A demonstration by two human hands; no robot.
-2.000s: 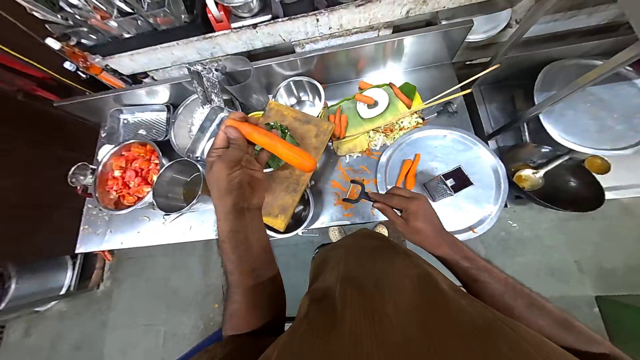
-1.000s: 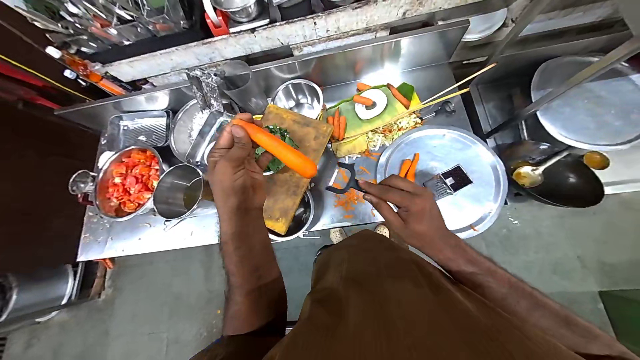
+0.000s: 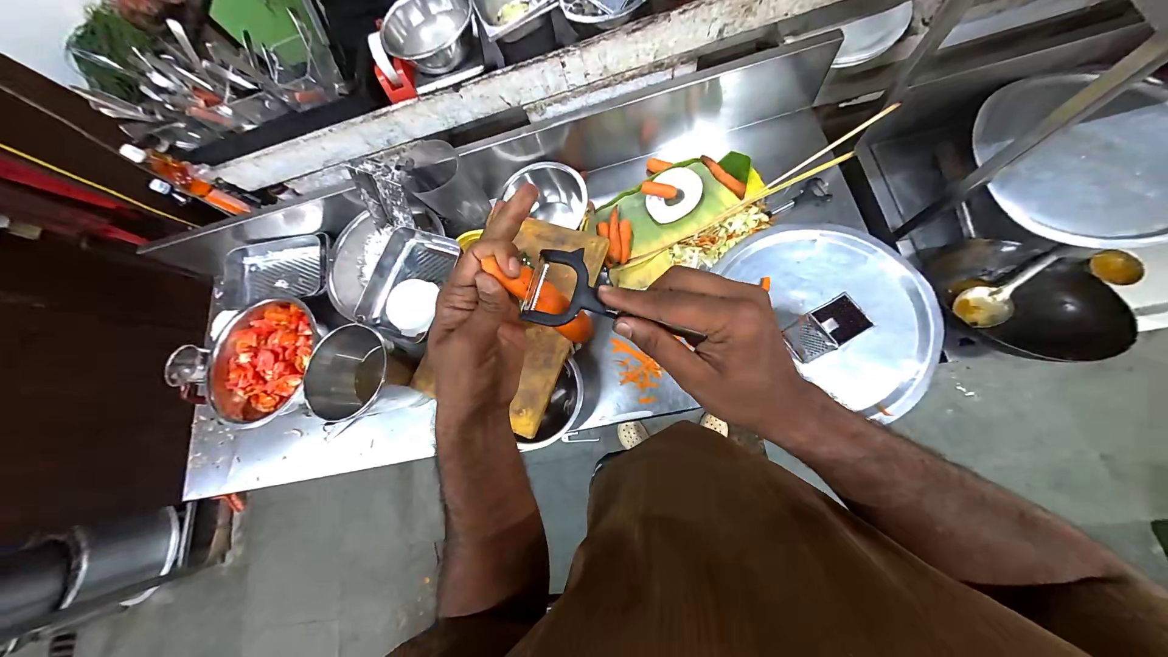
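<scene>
My left hand (image 3: 484, 310) grips a carrot (image 3: 550, 306) by its far-left end, over a wooden cutting board (image 3: 543, 392). In my right hand (image 3: 712, 342) is a black Y-shaped vegetable peeler (image 3: 584, 290), its blade lying across the carrot near the left fingers. Orange carrot peelings (image 3: 639, 365) lie on the steel counter below the peeler. Several more carrots (image 3: 619, 235) and a white ring-shaped piece (image 3: 675, 196) rest on a green leaf at the back, beside shredded vegetables (image 3: 716, 239).
A steel bowl of cut tomatoes (image 3: 265, 360), a steel tumbler (image 3: 345, 372) and metal trays (image 3: 274, 269) stand left. At right are a large round metal lid (image 3: 876, 301) bearing a small grater (image 3: 810, 338), and a dark wok (image 3: 1068, 310) with a ladle (image 3: 990, 301).
The peeler has moved left and up from beside the round lid onto the carrot. My left hand has turned, its forefinger now pointing up.
</scene>
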